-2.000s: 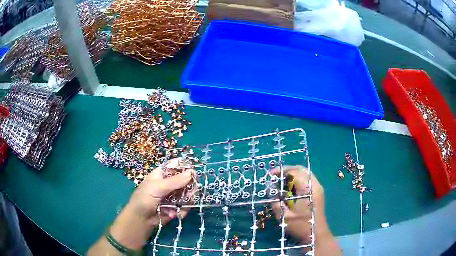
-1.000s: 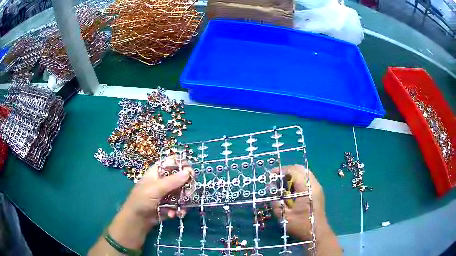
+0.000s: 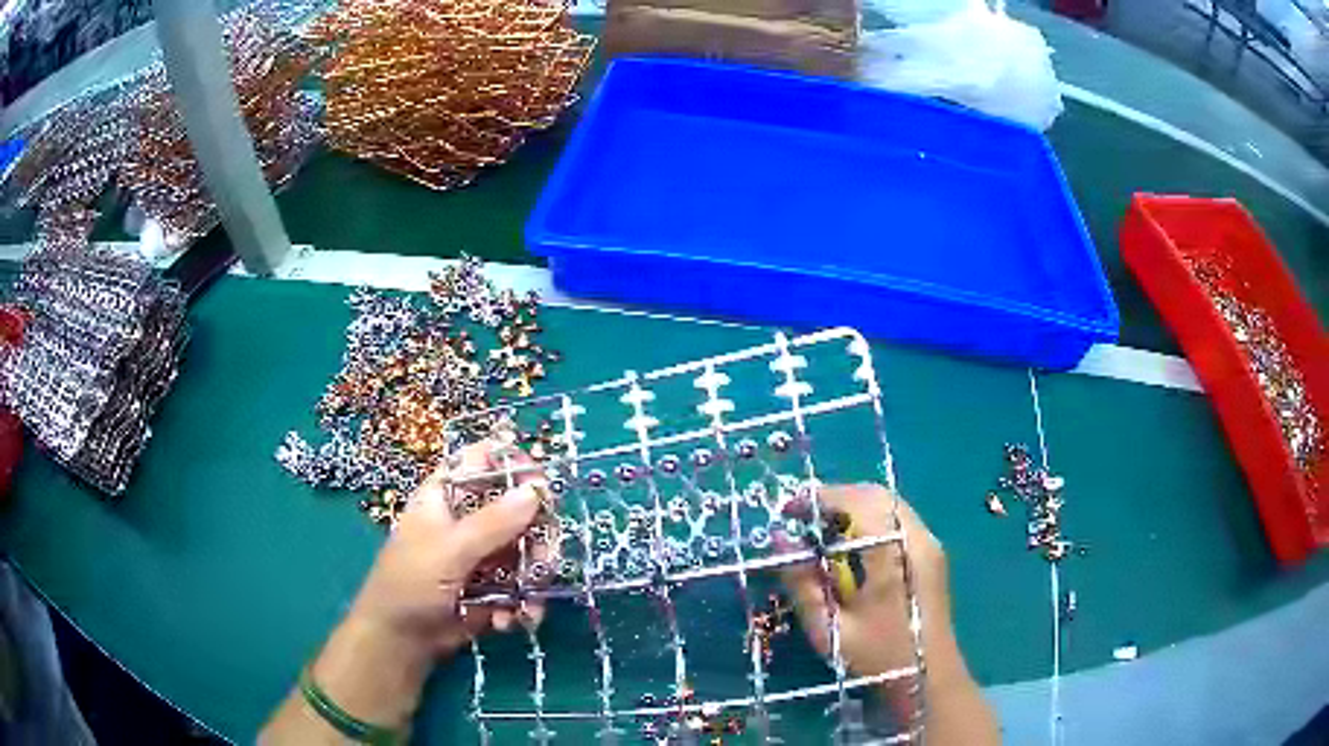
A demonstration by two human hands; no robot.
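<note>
A silver plated sprue frame [image 3: 665, 579] is held up over the bench in front of me, with rows of small round-ended parts in its middle band. My left hand [image 3: 464, 539] grips its left side, thumb on top. My right hand [image 3: 870, 583] is behind its right side, closed around yellow-and-dark nippers [image 3: 845, 560]; their jaws are hidden. A loose heap of silver and copper-gold parts [image 3: 416, 386] lies on the green bench beyond my left hand. A few loose parts [image 3: 692, 717] lie below the frame, seen through its bars.
A large blue tray [image 3: 816, 204] stands behind the frame. A red tray [image 3: 1239, 350] with small parts is at far right, and a small cluster of bits [image 3: 1038, 503] lies nearer. Stacked silver frames [image 3: 95, 357], a metal post [image 3: 219, 139] and copper-gold frames [image 3: 449, 88] are at left.
The frame's upper edge has moved up and slightly left, and the frame is more tilted. Both hands keep their hold and have barely moved.
</note>
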